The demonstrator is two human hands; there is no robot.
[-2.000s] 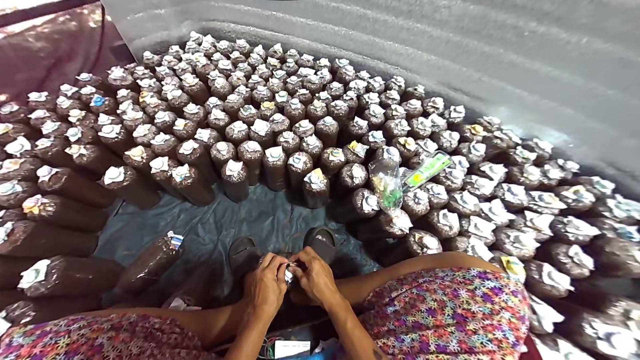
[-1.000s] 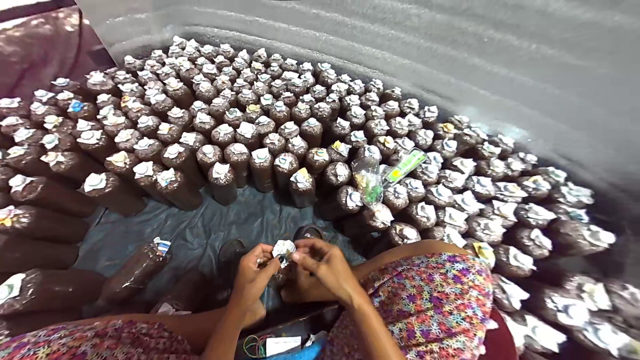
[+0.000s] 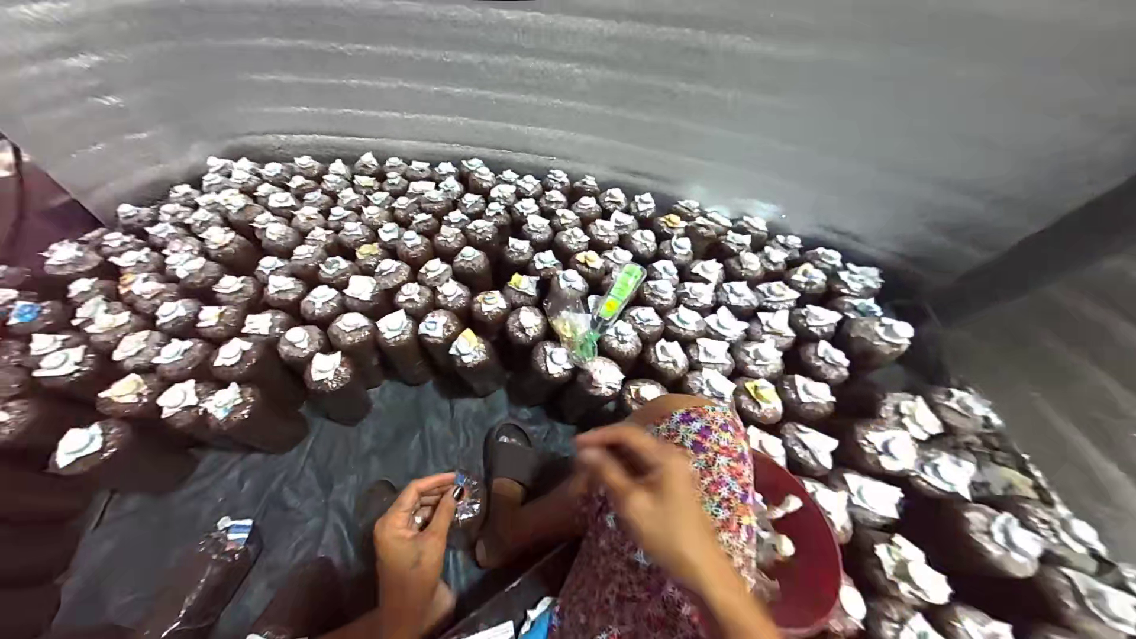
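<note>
My left hand (image 3: 415, 540), low and left of centre, grips the gathered clear plastic neck (image 3: 468, 495) of a dark-filled bag between thumb and fingers. A small dark spot, perhaps the neck's opening, shows by the fingertips. My right hand (image 3: 652, 497) is raised over my patterned clothing, blurred, its fingers bent; whether it holds anything cannot be told. To its right a red bowl (image 3: 815, 555) with small whitish pieces (image 3: 779, 532) in it stands beside my leg. A dark bag with a blue-and-white striped top (image 3: 232, 532) leans at the lower left.
Rows of dark-filled plastic bags with whitish paper tops (image 3: 355, 328) curve around in front and on both sides. A green-and-yellow packet (image 3: 619, 297) and a clear bag with green strands (image 3: 581, 337) lie on them. Dark sheeting (image 3: 328, 479) covers the floor; a grey sheet wall (image 3: 568, 98) rises behind.
The hands were together at a whitish bag top; now the right hand has moved away to the right, and the whitish top no longer shows at the left hand. The view has swung right, showing the red bowl.
</note>
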